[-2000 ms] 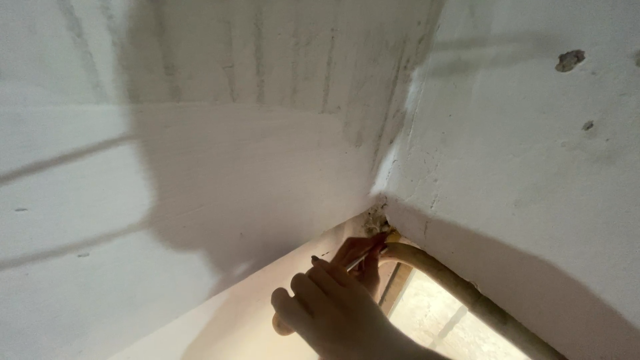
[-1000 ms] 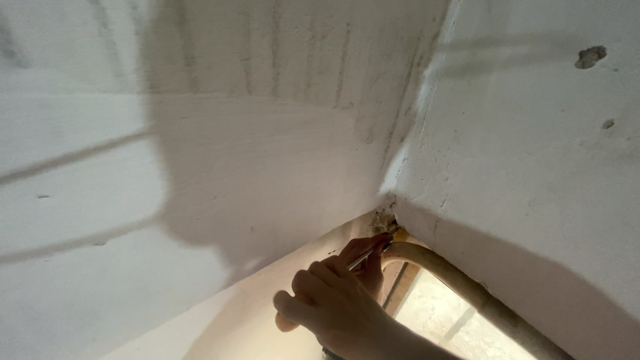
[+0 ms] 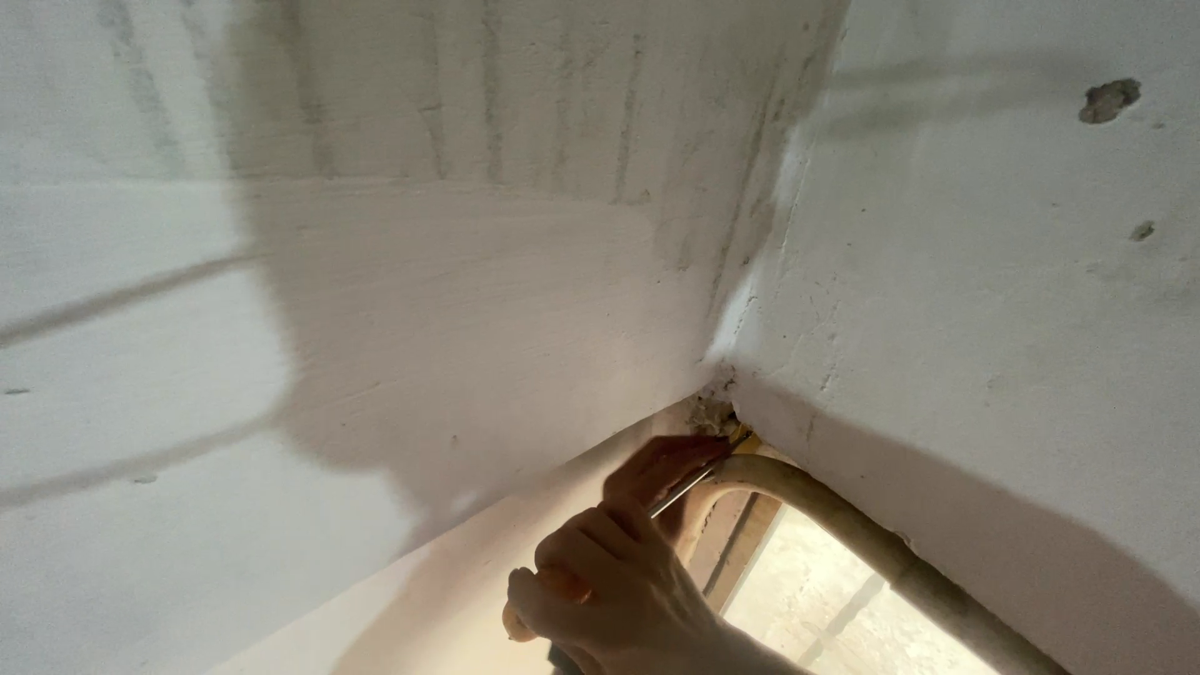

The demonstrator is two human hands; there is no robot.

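My right hand (image 3: 619, 581) reaches in from the bottom and is closed around a hand tool with a thin metal shaft (image 3: 680, 492). The tool's rounded orange-brown handle end (image 3: 516, 623) shows beside the fingers. The shaft slants up and right toward the corner, where a gap with crumbly material (image 3: 712, 412) opens below the white walls. Just beyond the right hand, my left hand (image 3: 661, 469) lies along the shaft, its fingertips by the gap and a yellowish piece (image 3: 745, 442). The fingers' grip and the tool's tip are partly hidden.
A thick, pale bent pipe (image 3: 825, 511) curves from beside the hands down to the lower right. Streaks mark the left plastered surface (image 3: 469, 281); the right one (image 3: 984, 281) has a chipped hole (image 3: 1109, 100). Below the pipe is a brightly lit surface (image 3: 806, 600). Shadows fall across both walls.
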